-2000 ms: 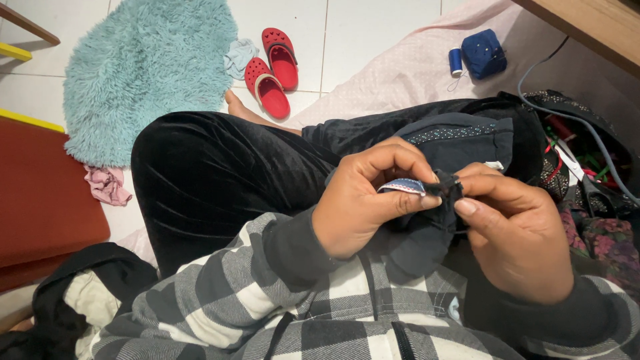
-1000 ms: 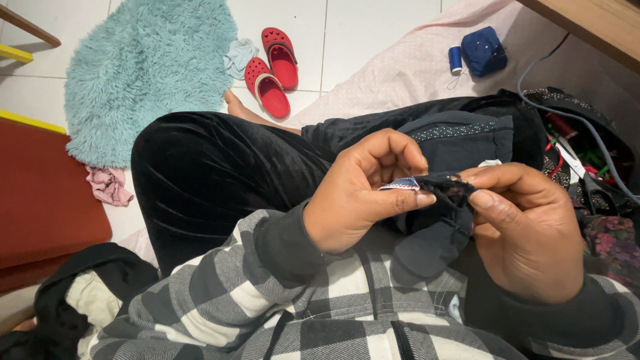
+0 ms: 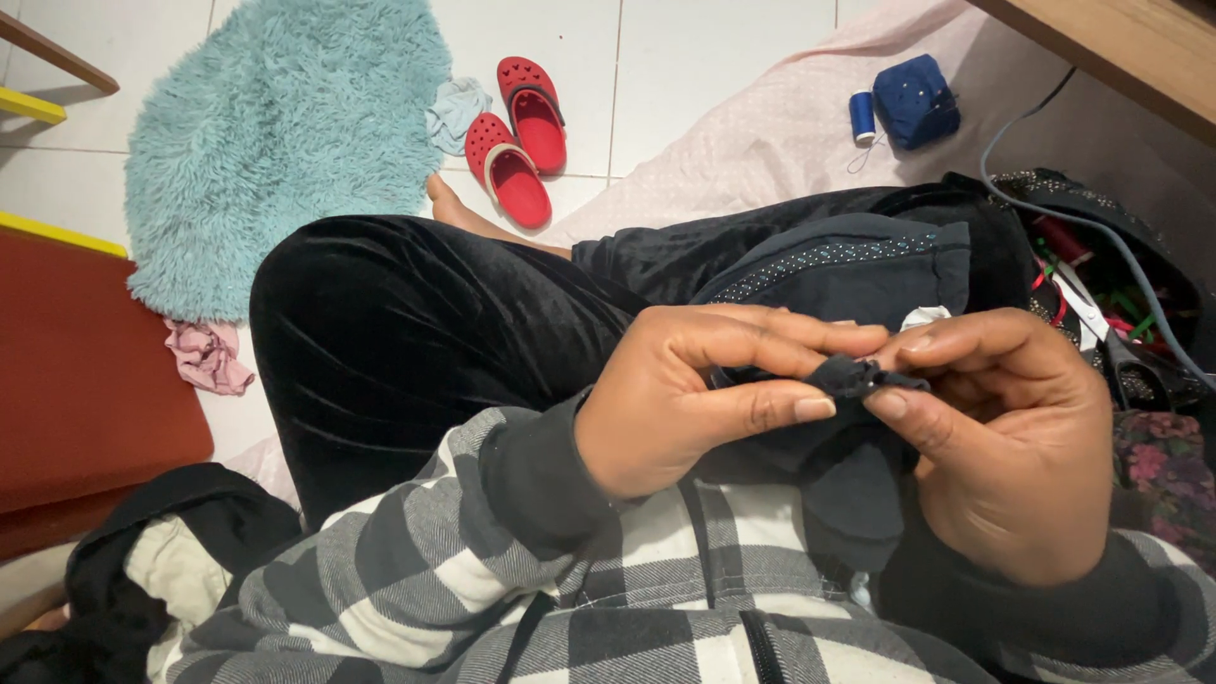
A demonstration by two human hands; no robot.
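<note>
A dark fabric garment [image 3: 826, 261] with a strip of small shiny studs lies across my lap. My left hand [image 3: 712, 389] pinches a bunched edge of this dark fabric between thumb and fingers. Close against it, my right hand [image 3: 1007, 437] grips the same bunched fold [image 3: 845, 377] from the other side, the fingertips of both hands nearly touching. A tiny bright spot shows at the fold; whether it is a needle I cannot tell. Part of the garment hangs below my hands over the checked shirt.
A blue thread spool [image 3: 862, 118] and a dark blue pincushion [image 3: 916, 102] lie on pale pink cloth [image 3: 741, 123]. At right, scissors [image 3: 1083, 302] rest in an open bag beneath a grey cable [image 3: 1121, 249]. Red clogs [image 3: 539, 123] sit by a fluffy turquoise rug [image 3: 285, 142].
The striped or patterned light piece that showed at my left fingertips is out of sight. My left fingers have stretched out over the fold, and the fabric between my hands is bunched more tightly.
</note>
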